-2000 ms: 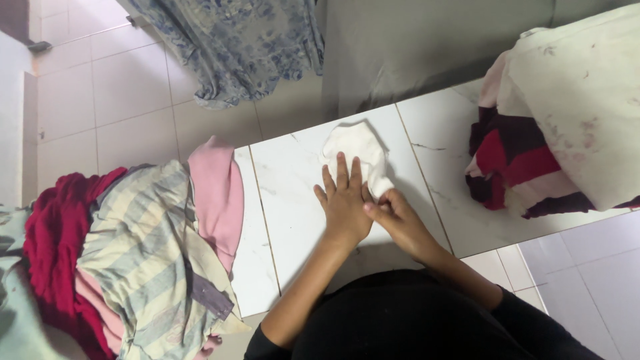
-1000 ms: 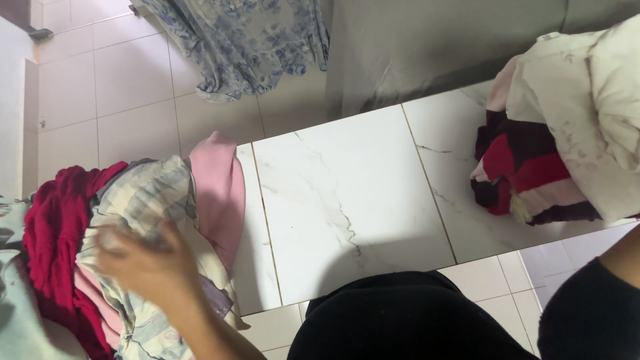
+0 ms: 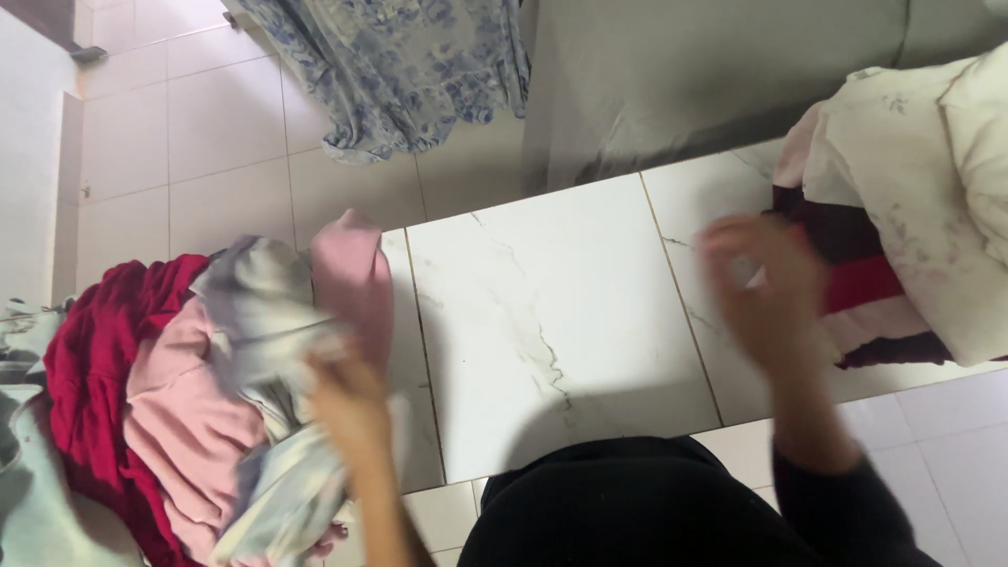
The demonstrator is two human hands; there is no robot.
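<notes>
My left hand (image 3: 346, 386), blurred by motion, is closed on a striped grey and cream cloth (image 3: 272, 315) at the left, lifting part of it off the clothes beneath. Below and beside that cloth lie a pink garment (image 3: 185, 417), a dark red garment (image 3: 87, 354) and a smaller pink piece (image 3: 354, 276). My right hand (image 3: 760, 291) is over the right part of the marble-patterned tiled surface (image 3: 543, 315), beside a dark, red and pink striped cloth (image 3: 862, 276). It is blurred, its fingers are curled, and whether they hold anything is unclear.
A cream cloth with faint flowers (image 3: 913, 197) covers part of the striped cloth at the right. Beyond the tiled surface stand a grey covered piece of furniture (image 3: 693, 79) and a hanging blue floral cloth (image 3: 417, 71). A pale green cloth (image 3: 39, 488) lies at the far left.
Two seconds ago both hands were on a white cloth at the middle; it is gone from there. My left hand now lifts the striped cloth, and my right hand has come back into view.
</notes>
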